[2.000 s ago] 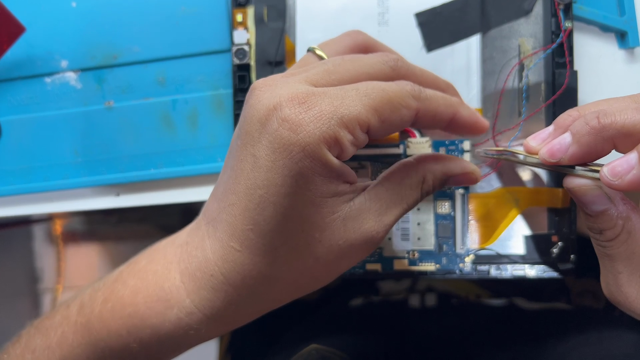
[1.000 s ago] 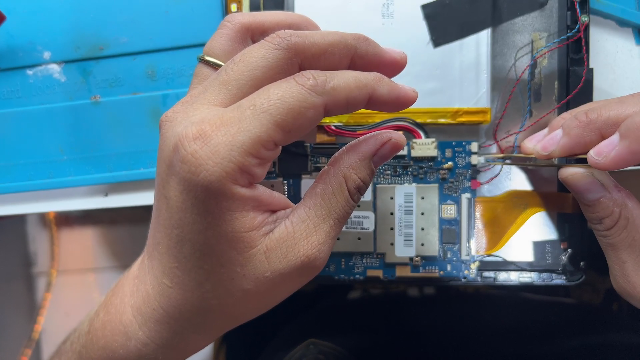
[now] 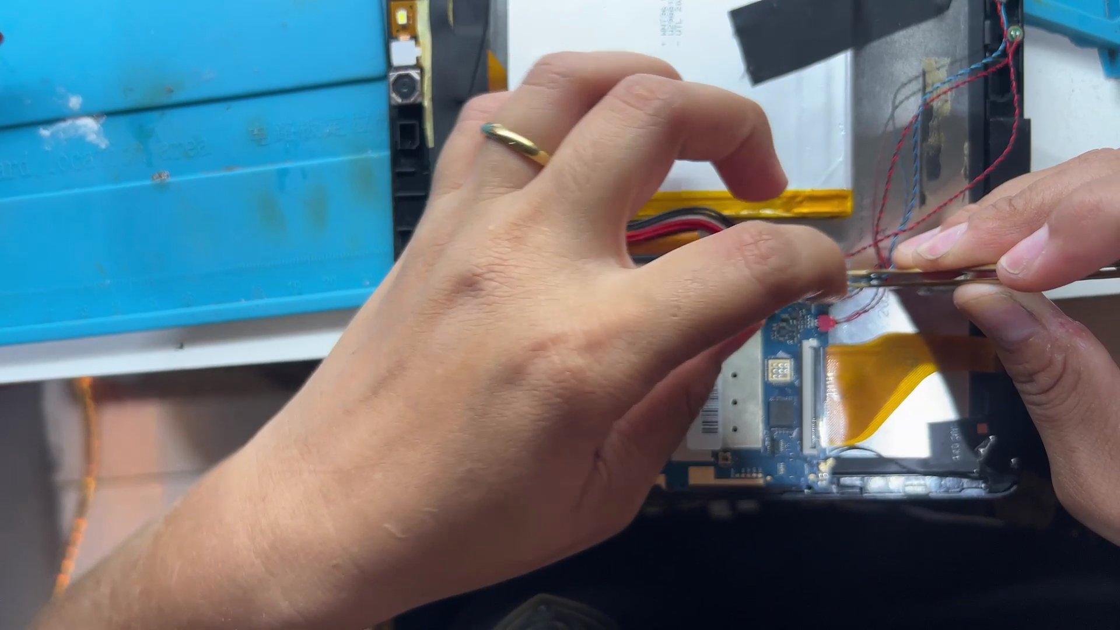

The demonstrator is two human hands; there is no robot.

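Observation:
An opened tablet shows a blue circuit board [image 3: 783, 437], a white battery pack [image 3: 595, 26] edged with yellow tape, and an orange ribbon cable [image 3: 884, 376]. My right hand [image 3: 1041, 297] pinches metal tweezers [image 3: 927, 277] level above the board's right edge. Their tips meet my left index fingertip, which hides whatever is there. My left hand [image 3: 560, 315], wearing a gold ring, arches over the board with its fingers bent; whether it pinches anything cannot be told. Thin twisted red and blue wires [image 3: 914, 166] run down beside the battery to that spot. A small red connector [image 3: 827, 323] sits just below.
A blue work mat [image 3: 192, 201] covers the left side. The tablet's dark frame holds a small camera module [image 3: 405, 85] at top left. Black tape [image 3: 822, 35] lies across the battery. A blue plastic piece [image 3: 1072, 26] is at top right, and an orange cord [image 3: 87, 464] hangs at lower left.
My left hand, apart from the tweezers one second ago, has moved right so that its index finger reaches their tips. My right hand still holds the tweezers at the board's edge.

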